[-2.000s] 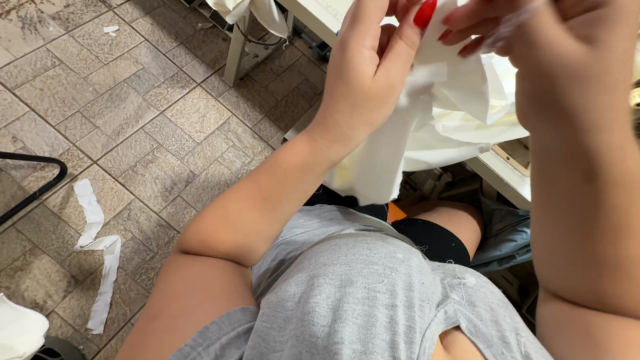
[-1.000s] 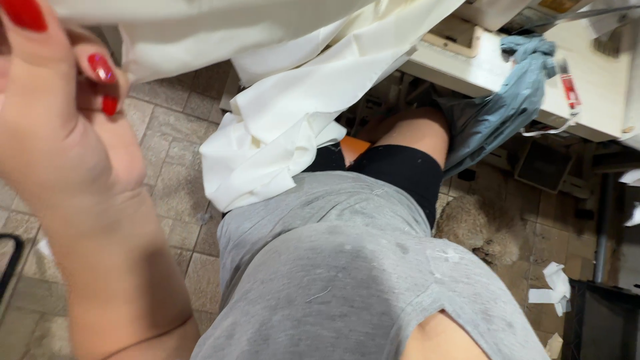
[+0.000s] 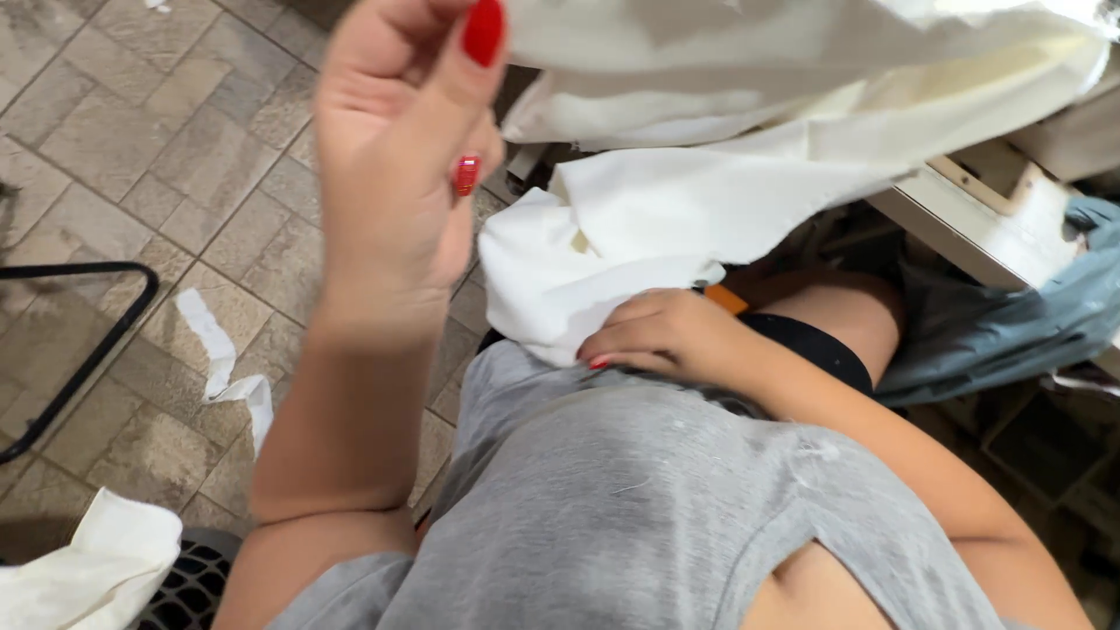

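White fabric [image 3: 691, 201] hangs in folds from the top of the view, past the table edge and down to my lap. My left hand [image 3: 411, 131] is raised at the upper left, its thumb and fingers closed on the edge of the fabric at the top. My right hand [image 3: 669, 337] lies low at my waist, against the bottom end of the fabric and my grey shirt; its fingertips are bent and partly hidden, so I cannot tell whether it grips the cloth.
A white table [image 3: 954, 227] stands at the right, with a blue-grey plastic bag [image 3: 1006, 324] hanging beside it. A crumpled white strip [image 3: 210, 337] lies on the tiled floor near a black metal bar [image 3: 96, 359]. White cloth [image 3: 105, 560] hangs over a black basket [image 3: 197, 577].
Both hands were together on the fabric two seconds ago; now they are apart. My right hand, out of view one second ago, is down at my waist. More fabric lies across my lap than at first.
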